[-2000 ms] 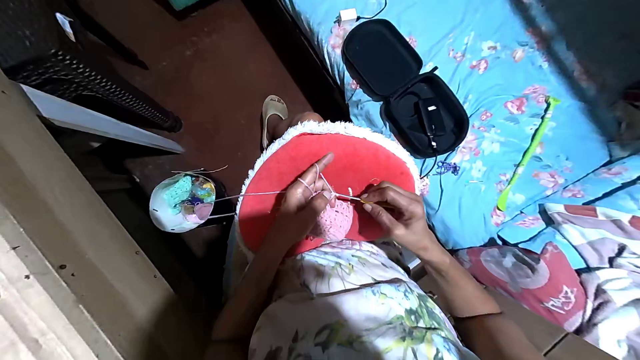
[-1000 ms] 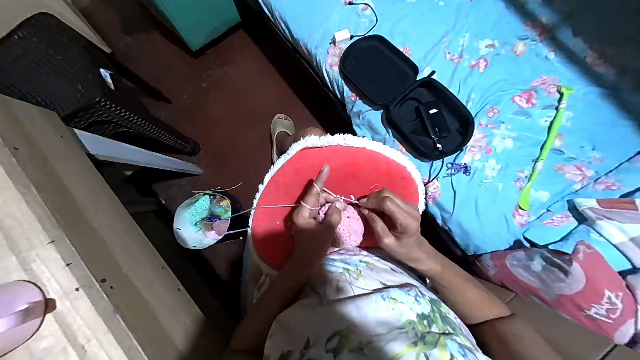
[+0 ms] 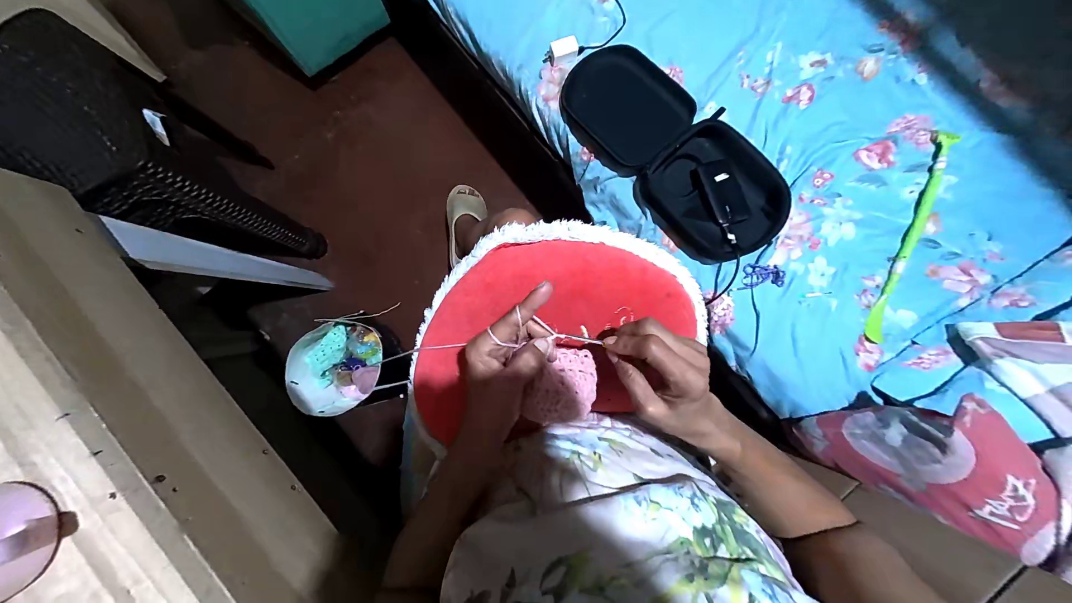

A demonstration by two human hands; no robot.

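My left hand (image 3: 502, 360) pinches the top edge of a round pink crochet piece (image 3: 565, 387), its forefinger raised with pale yarn looped around it. My right hand (image 3: 666, 368) grips a thin metal crochet hook (image 3: 578, 338), whose tip meets the yarn at the left fingertips. Under both hands a round red cushion (image 3: 578, 276) with a white fluffy rim lies on my lap. From the left hand the yarn runs left toward a white tub (image 3: 306, 394) that holds mint, pink and multicoloured yarn pieces.
On the blue floral bed (image 3: 804, 50) lie an open black zip case (image 3: 712, 193) with a device and cable, a white charger plug (image 3: 563, 48), a green strap-like item (image 3: 913, 234) and a pink pillow (image 3: 930, 461). A black woven chair (image 3: 142, 167) and a wooden table (image 3: 109, 419) stand at left.
My left forefinger, upright one second ago, now leans to the right. Both hands stay at the pink piece over the cushion.
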